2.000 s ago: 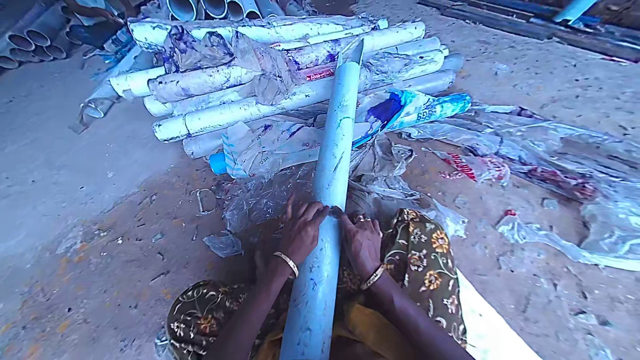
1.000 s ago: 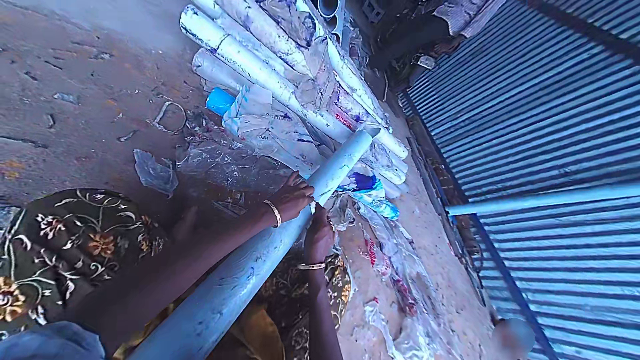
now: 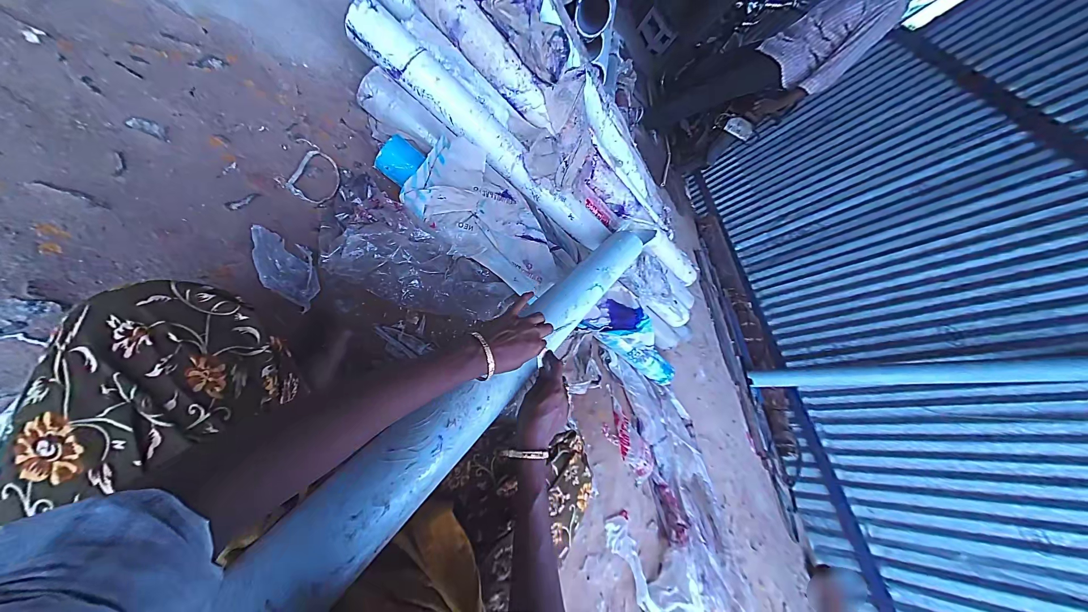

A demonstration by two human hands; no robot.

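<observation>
A long pale-blue tube (image 3: 442,425), scuffed with dark marks, slants from my lap up to a heap of wrapped tubes (image 3: 450,81). My left hand (image 3: 514,338) lies over its upper part, fingers bent on the surface and a bangle at the wrist. Just below, against the side of the tube, is my right hand (image 3: 544,399), also with a bangle. Its fingertips meet the tube close to the left fingers, by a small whitish bit; whether they pinch film or the tube's surface is unclear. The tube's far end rests on the heap.
Crumpled clear plastic film (image 3: 408,263) lies beside the heap, and more plastic (image 3: 671,510) spreads at right. A blue tube end (image 3: 399,160) sticks out. A corrugated metal sheet wall (image 3: 918,280) with a pale pole (image 3: 918,372) stands right. Another person's sleeve (image 3: 833,42) shows at the top.
The view has turned and tilted strongly since two seconds ago, bringing the corrugated wall in. Both hands remain close together on the tube.
</observation>
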